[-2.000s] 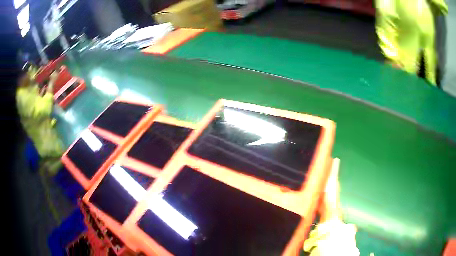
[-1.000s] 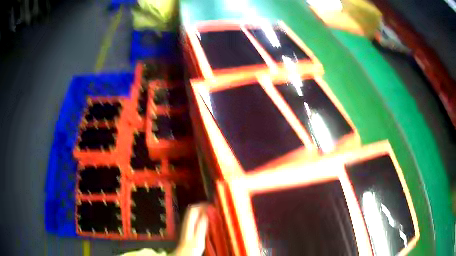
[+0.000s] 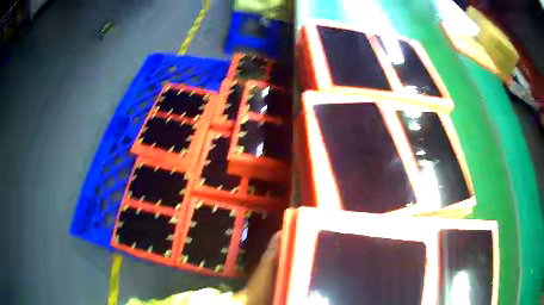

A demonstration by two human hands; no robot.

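Observation:
The nearest orange-red foam tray (image 3: pixel 373 223) lies on the bench at the bottom right and holds two glossy black display panels (image 3: pixel 370 265). The picture's lower edge cuts it off. My left hand (image 3: pixel 263 275) is bare, dim and blurred, at this tray's left side, with a yellow sleeve (image 3: pixel 185 298) behind it. Its fingertips seem to meet the tray's edge; whether it grips is not clear. My right hand is out of the picture. Two more foam trays (image 3: pixel 309 137) with black panels lie in line beyond.
Left of the bench, a blue lattice pallet (image 3: pixel 107 179) on the grey floor bears stacked trays (image 3: pixel 185 208) of panels with pale yellow tape tabs. A yellow line (image 3: pixel 115 280) runs on the floor. A person's yellow clothing (image 3: pixel 262 7) shows at the top. A yellow-brown box (image 3: pixel 492 44) stands far right.
The view has turned left and down onto the pallet. The hand at the tray's right side two seconds ago is out of view. My left hand has shifted from beside the tray to its left edge.

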